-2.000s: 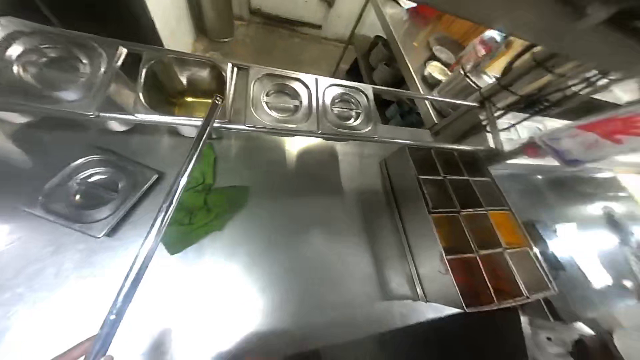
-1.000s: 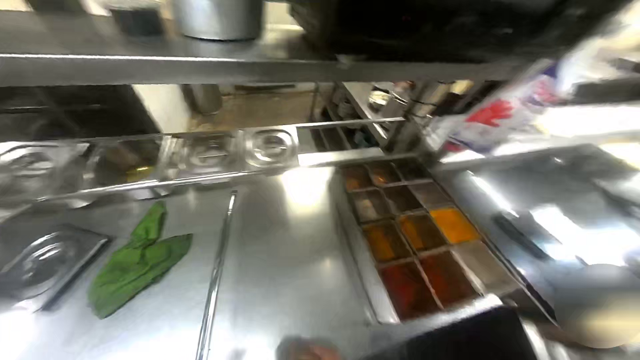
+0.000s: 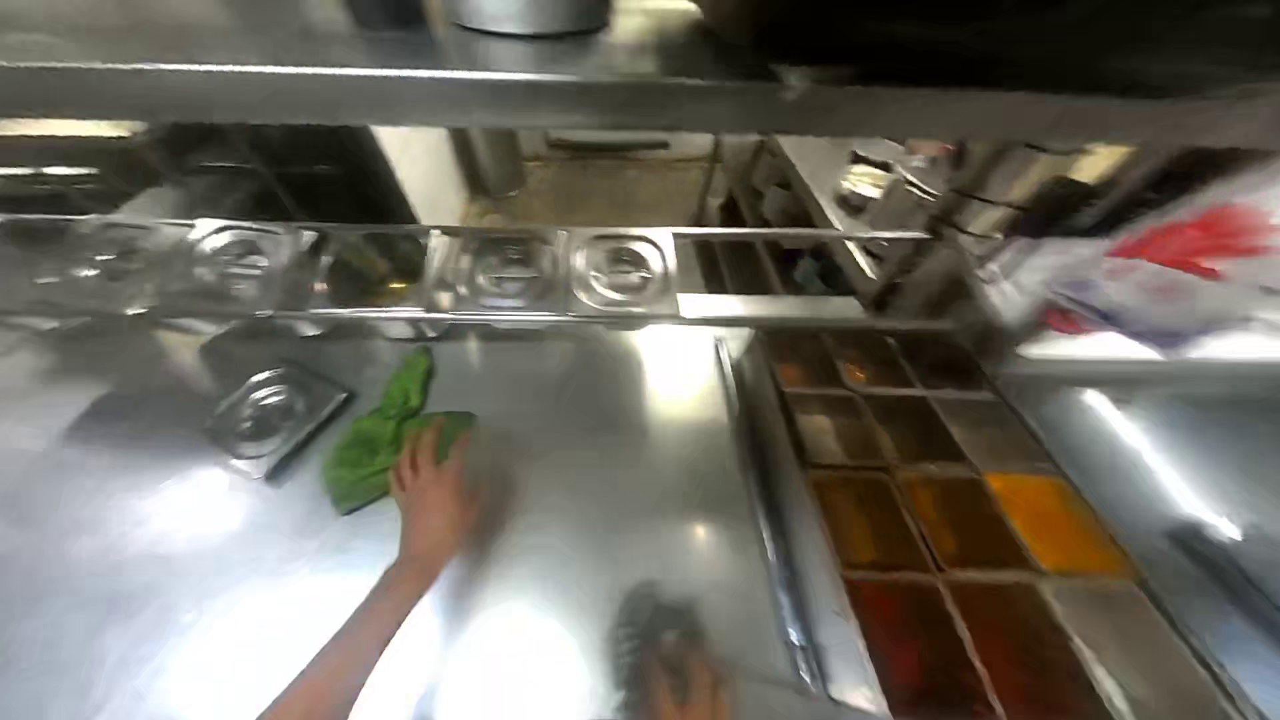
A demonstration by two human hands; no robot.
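Observation:
My left hand [image 3: 435, 495] reaches over the steel counter [image 3: 580, 470], its fingertips at the right edge of a crumpled green cloth [image 3: 372, 450]. Whether it grips the cloth is unclear. At the bottom edge is my right hand [image 3: 688, 685], blurred and partly out of view, by a dark patch that may be its reflection. A long thin metal rod or utensil [image 3: 770, 520] lies along the left side of the spice box [image 3: 825, 600]. A square steel lid [image 3: 268, 415] rests left of the cloth.
Along the counter's back edge runs a rail with lidded steel pans [image 3: 622, 272] and an uncovered pan [image 3: 375, 270]. A steel shelf [image 3: 640, 100] crosses above. Printed plastic packaging [image 3: 1180, 260] stands at the right, behind another steel surface [image 3: 1150, 430].
The long metal utensil, held at the lower left two seconds ago, now lies beside the spice box. My left hand has come into view at the green cloth. The view has shifted.

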